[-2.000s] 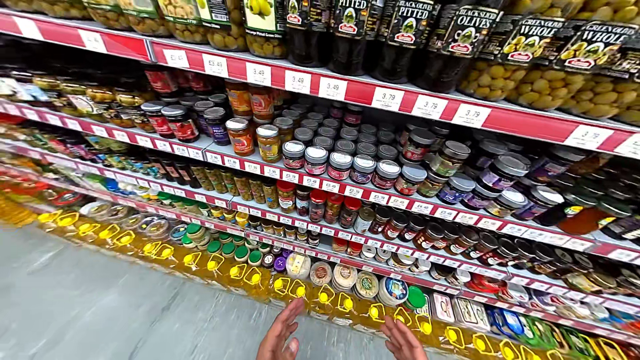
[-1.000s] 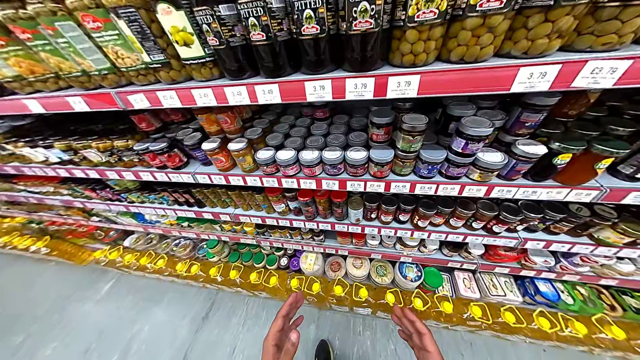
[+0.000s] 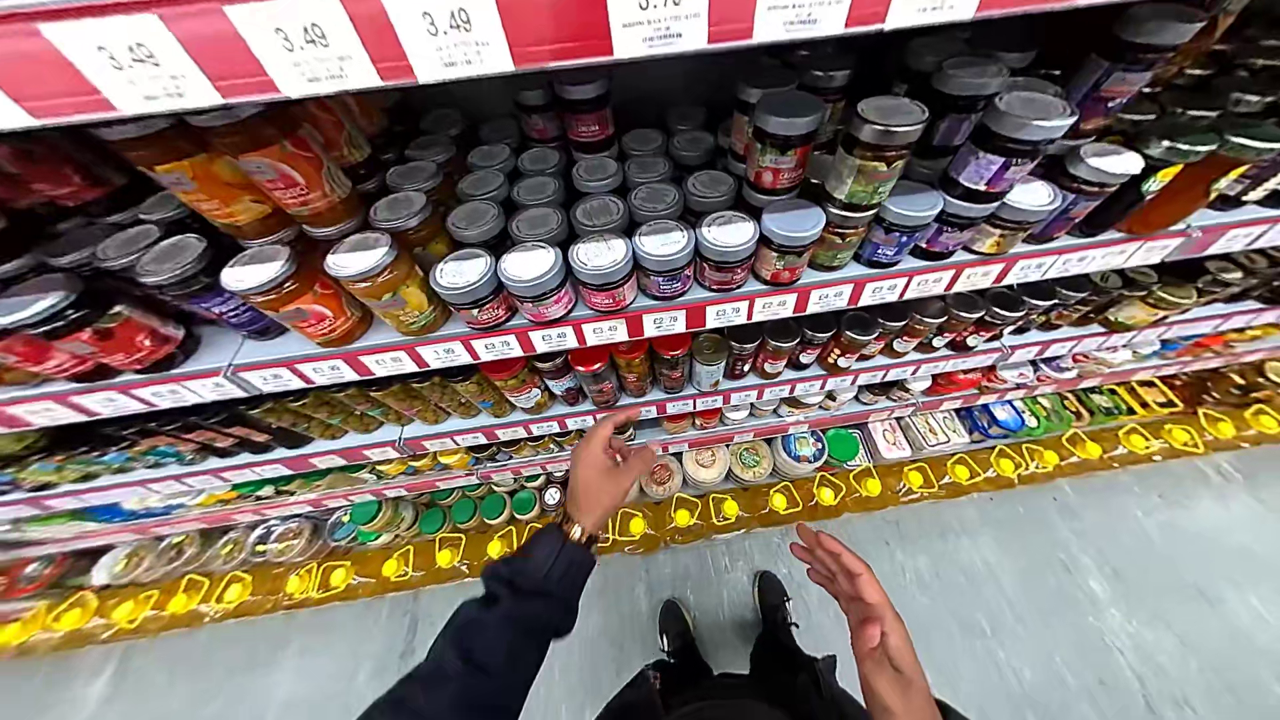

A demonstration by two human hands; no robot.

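Observation:
My left hand (image 3: 603,474), with a watch at its wrist and a dark sleeve, reaches toward the lower shelves. Its fingers are slightly curled and apart, and it holds nothing. Behind it in the view are red-lidded jars (image 3: 594,372) and round tubs (image 3: 706,464); contact with them is not visible. Lower right, my right hand (image 3: 850,590) is raised over the floor, palm inward, fingers extended, with nothing in it. Jam jars with grey lids (image 3: 602,270) stand in rows on the shelf above the hands. Orange jars (image 3: 297,290) stand at their left.
A red shelf edge with price tags (image 3: 300,38) crosses the top. Large yellow-capped oil bottles (image 3: 730,508) line the bottom along the grey floor (image 3: 1060,560). Green-lidded jars (image 3: 464,510) stand behind them at left. My dark shoes (image 3: 676,628) are near the oil bottles.
My left hand has moved up and forward toward the lower shelves, and its forearm now shows. My right hand stays low. The view has shifted closer to the jam shelf and tilted down.

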